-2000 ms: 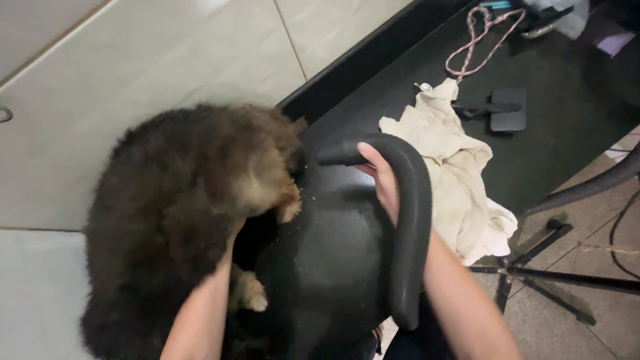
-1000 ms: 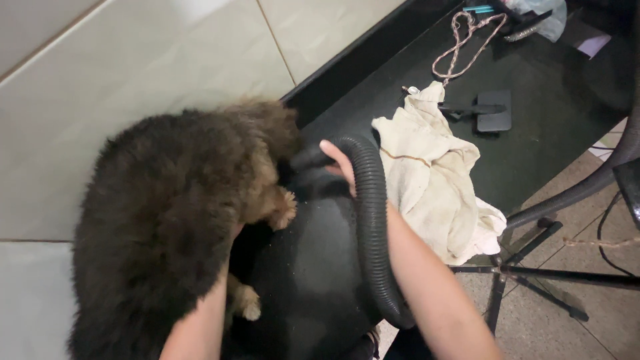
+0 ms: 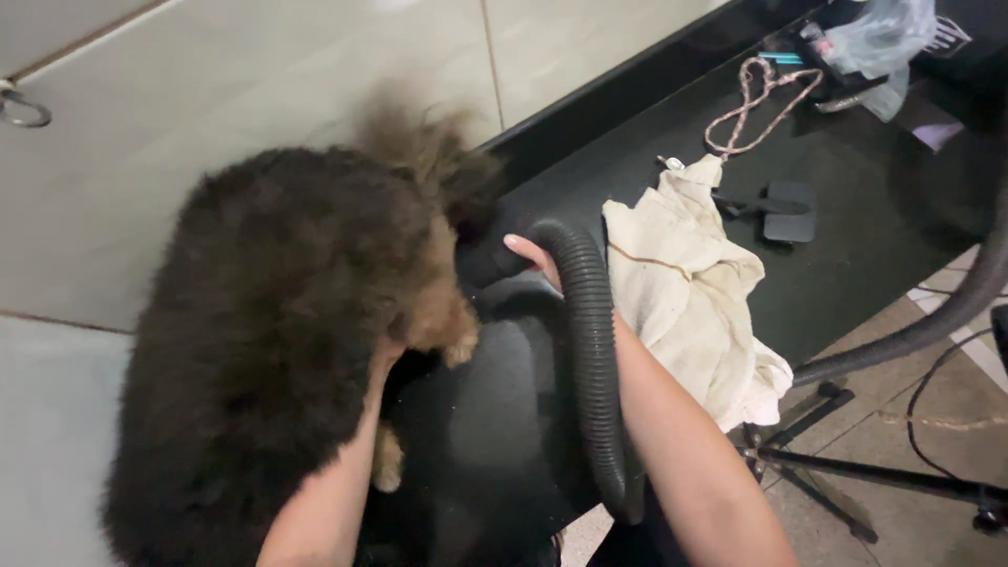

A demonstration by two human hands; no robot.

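Note:
A dark, long-haired dog (image 3: 276, 339) with tan legs stands on a black table (image 3: 496, 402) at the left, against the tiled wall. My left hand (image 3: 391, 346) is under the dog near its front leg, mostly hidden by fur, so its fingers cannot be made out. My right hand (image 3: 535, 258) grips the nozzle end of a black corrugated blower hose (image 3: 587, 339), its thumb on top. The nozzle (image 3: 488, 260) points at the dog's head end, where the fur stands up and is blurred. The hose curves down along my right forearm.
Right of the hose lies a crumpled cream towel (image 3: 685, 291). Beyond it are a slicker brush (image 3: 787, 211), a looped rope lead (image 3: 744, 110) and a clear plastic bag (image 3: 886, 51). A wheeled stand base (image 3: 756, 453) and more hose are at the lower right. A metal ring (image 3: 27, 110) hangs on the wall.
The fur at the dog's head end now stands up and spreads against the wall; it lay flatter before. Both hands stay near the dog, the right one still with the hose.

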